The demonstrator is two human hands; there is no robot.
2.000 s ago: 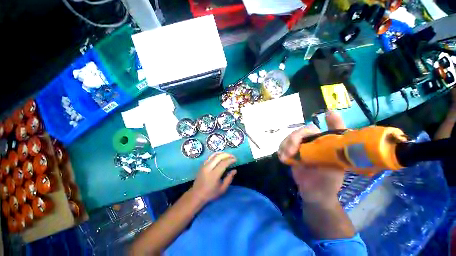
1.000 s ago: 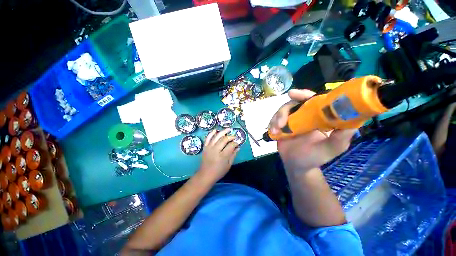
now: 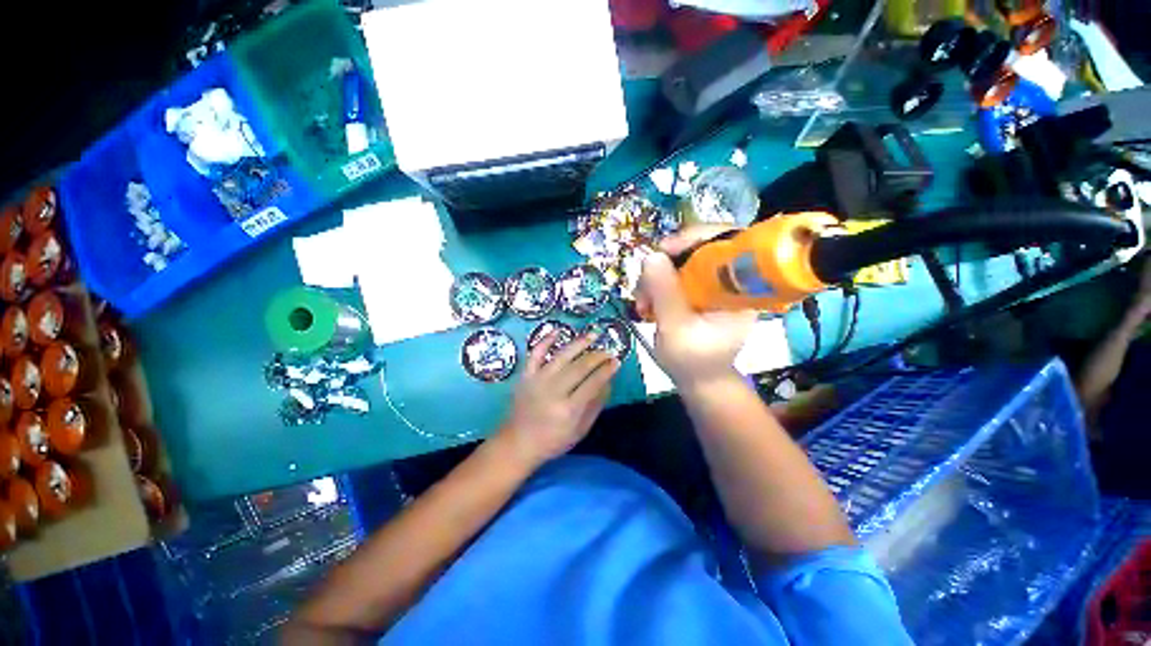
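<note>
My right hand (image 3: 698, 316) is closed around the orange handle of a soldering iron (image 3: 751, 265), its black cable running off to the right. The iron's tip is hidden and points toward the round housings. My left hand (image 3: 562, 398) rests with its fingertips on the front right housings (image 3: 611, 341), partly covering them; whether it grips one cannot be told. Another front housing (image 3: 489, 355) stands uncovered to the left. The back row of round housings (image 3: 531, 292) with circuit boards inside stands behind my left fingers.
A white box (image 3: 499, 95) stands behind the housings. Blue bins (image 3: 189, 189), a green spool (image 3: 301, 321) and loose parts lie left. A component pile (image 3: 621, 227) and clear tub (image 3: 723, 196) are behind the iron. A lined blue crate (image 3: 972, 467) is at right.
My right hand has brought the iron left and closer to the housings. My left hand has moved from the bench's front edge onto the front right housings. The view has shifted slightly.
</note>
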